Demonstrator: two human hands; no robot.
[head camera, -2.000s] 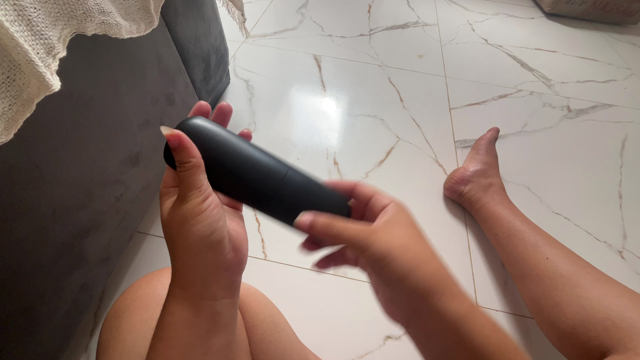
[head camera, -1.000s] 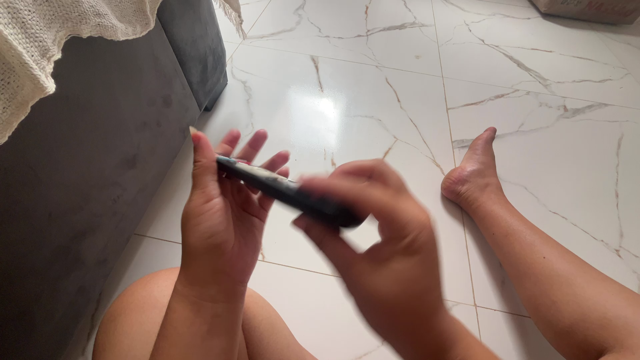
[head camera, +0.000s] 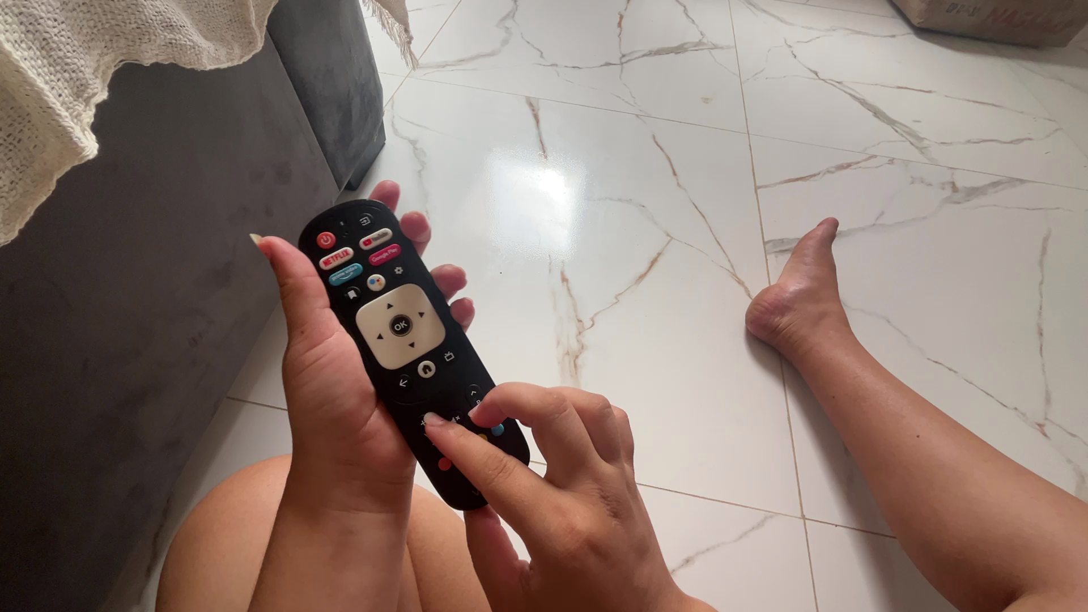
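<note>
A black TV remote control (head camera: 400, 326) lies button side up across my left hand (head camera: 340, 399), tilted with its top end toward the upper left. My left thumb is along its left edge, and the fingertips show past the right edge. Over the lower end is my right hand (head camera: 561, 484), with a fingertip on the lower buttons and another finger bent close beside it. The right thumb is at the bottom end, partly hidden. A pale square direction pad, a red power button and coloured app buttons show on the face.
Dark grey upholstered furniture (head camera: 187, 187) stands at the left, with a cream woven throw (head camera: 161, 34) hanging over it. My bare foot (head camera: 799, 297) and leg rest on the marble-patterned tile floor (head camera: 629, 323) at the right. Part of a cardboard box (head camera: 1003, 21) is at the upper right.
The remote has been turned over: its plain back showed two seconds ago, it was edge-on one second ago, and its button face shows now. My right fingers have moved onto the lower buttons.
</note>
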